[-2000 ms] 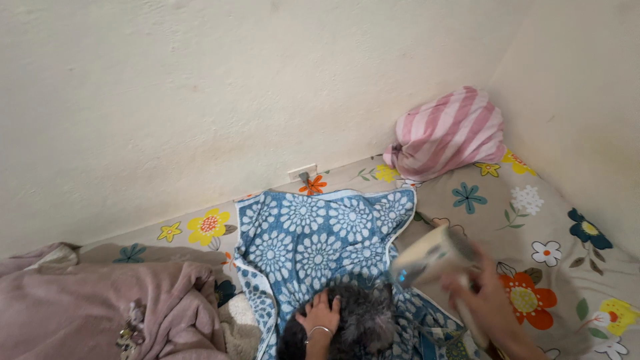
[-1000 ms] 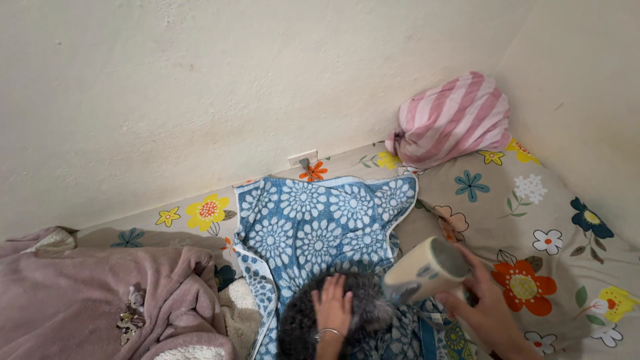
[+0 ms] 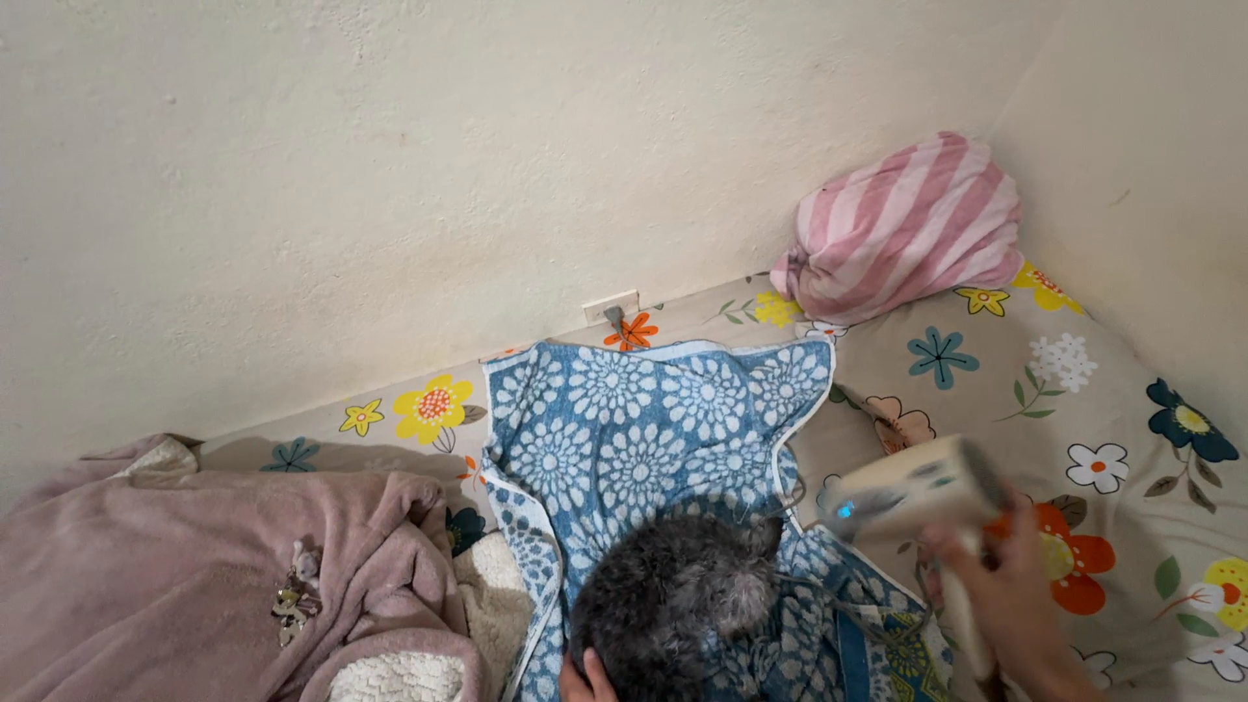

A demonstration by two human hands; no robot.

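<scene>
A dark grey furry animal (image 3: 673, 595) lies curled on a blue towel with white flower patterns (image 3: 643, 419). My left hand (image 3: 588, 678) rests against the animal's lower left side, at the bottom edge of the view, with most of it out of frame. On the right, my right hand (image 3: 1004, 595) grips the handle of a beige hair dryer (image 3: 907, 492), which has a small blue light on it. The dryer's body lies to the right of the animal, apart from it. My right hand and the dryer are somewhat blurred. A grey cord runs across the towel beside the animal.
A pink striped cloth bundle (image 3: 907, 229) sits in the corner by the walls. A mauve fleece blanket (image 3: 195, 575), with small trinkets (image 3: 294, 595) on it, lies at left. Floral bedding (image 3: 1033, 390) spreads under everything. A plug sits in a wall outlet (image 3: 610, 307).
My left hand has slid down from the animal's back to its lower left side. The dryer, pointing more toward the animal a second ago, has turned in my right hand.
</scene>
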